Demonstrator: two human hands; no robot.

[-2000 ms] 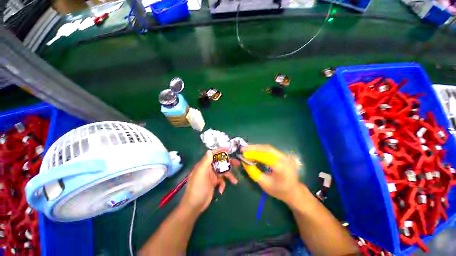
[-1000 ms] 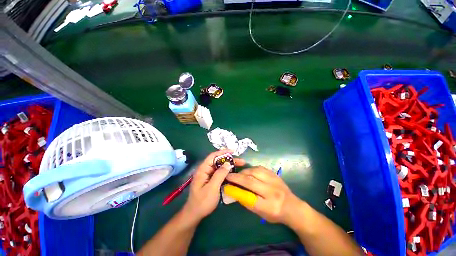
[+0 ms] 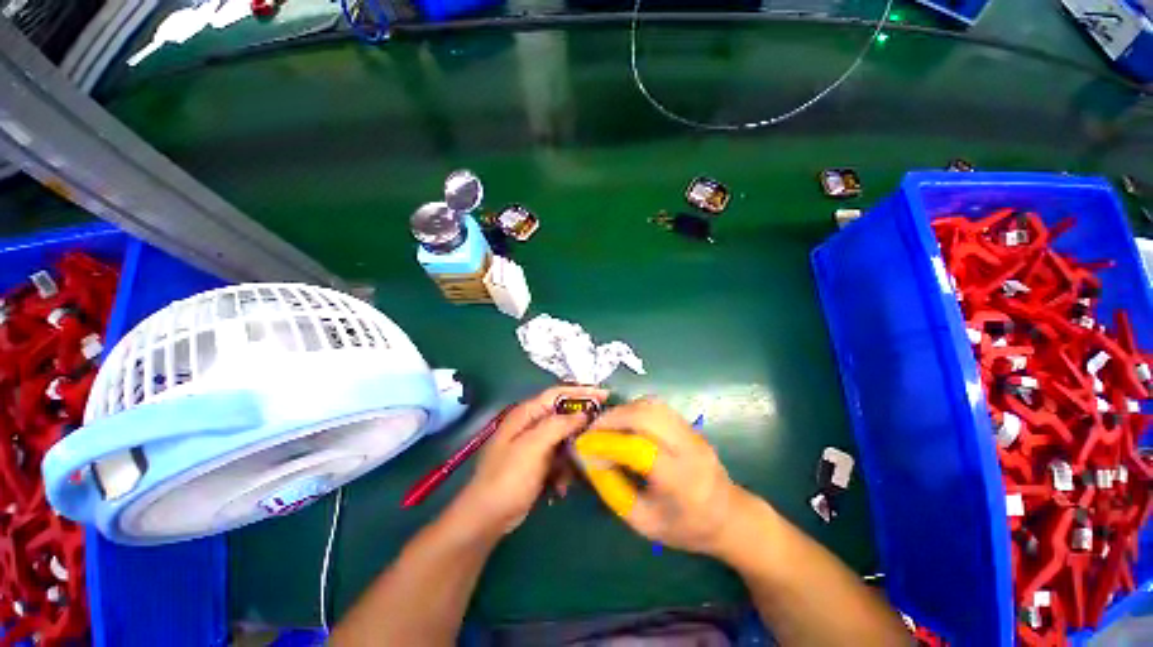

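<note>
My left hand (image 3: 516,458) holds a small dark watch housing (image 3: 578,407) with a gold inside, at the centre of the work area. My right hand (image 3: 670,478) is close against its right side, with yellow finger cots (image 3: 617,465) on its thumb and a finger. Its fingertips are blurred and partly hidden, so I cannot tell if they grip anything. A crumpled white wipe (image 3: 565,348) lies just beyond my hands. A light blue solvent bottle (image 3: 455,262) with its round lid flipped up stands behind it, a white block (image 3: 508,288) against its side.
A white and blue fan (image 3: 259,411) stands left, beside a blue bin (image 3: 158,341) of red clamps. A red pen (image 3: 453,460) lies left of my hands. Another blue bin (image 3: 900,392) of red clamps stands right. Several housings, one here (image 3: 708,195), lie across the back.
The wipe, at my fingers two seconds ago, lies apart beyond them. The housing has tilted in my left hand. My right hand's yellow-covered fingers have shifted and spread near it.
</note>
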